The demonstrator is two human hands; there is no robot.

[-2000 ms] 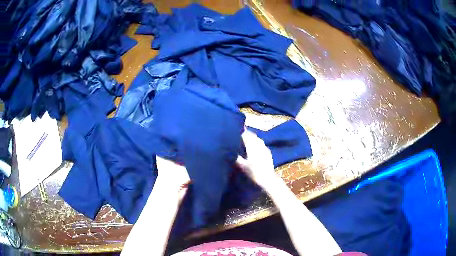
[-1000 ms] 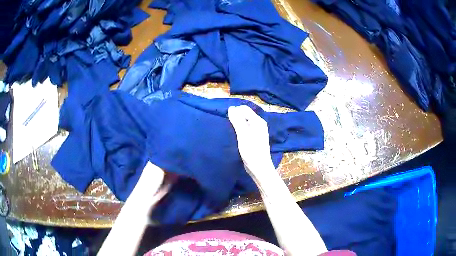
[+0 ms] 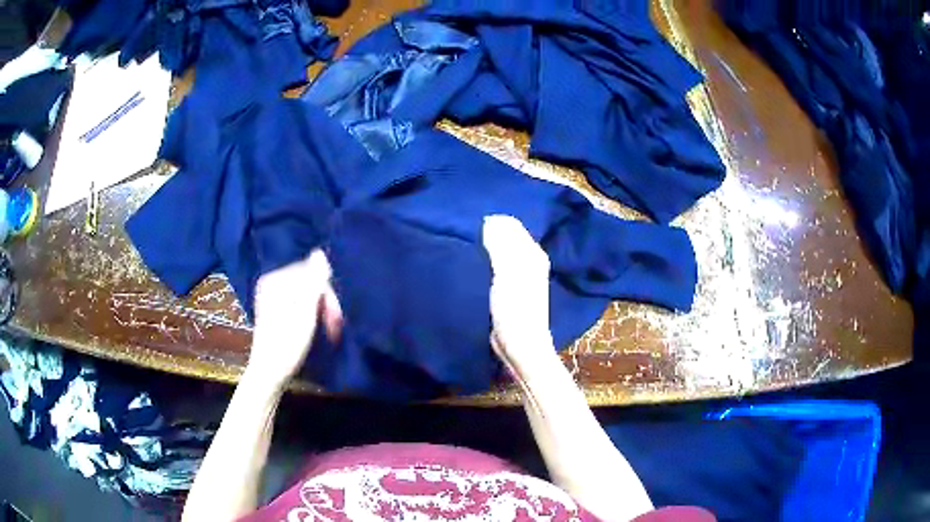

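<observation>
A navy jacket [image 3: 408, 275] lies spread near the table's front edge, matte side up, its sleeve [image 3: 648, 263] reaching right. My right hand [image 3: 518, 280] is on the jacket's right part, its fingers partly hidden by the cloth; whether they pinch it is hard to tell. My left hand [image 3: 296, 306] is at the jacket's left part, blurred, with fingers bent at the cloth. Yellow thread snips [image 3: 92, 208] lie below the white paper sheet [image 3: 114, 127]. No tool shows in either hand.
More navy jackets [image 3: 612, 112] with shiny lining lie behind. Dark heaps are at far left and far right [image 3: 867, 153]. A pen [image 3: 112, 117] is on the paper, a yellow and blue roll [image 3: 18, 212] beside it. A blue bin [image 3: 841, 459] is lower right, patterned cloth [image 3: 102, 428] lower left.
The jacket's near part has been spread flatter and wider. My left hand has moved up from the front edge onto the cloth. My right hand stays on the right part. The view has shifted.
</observation>
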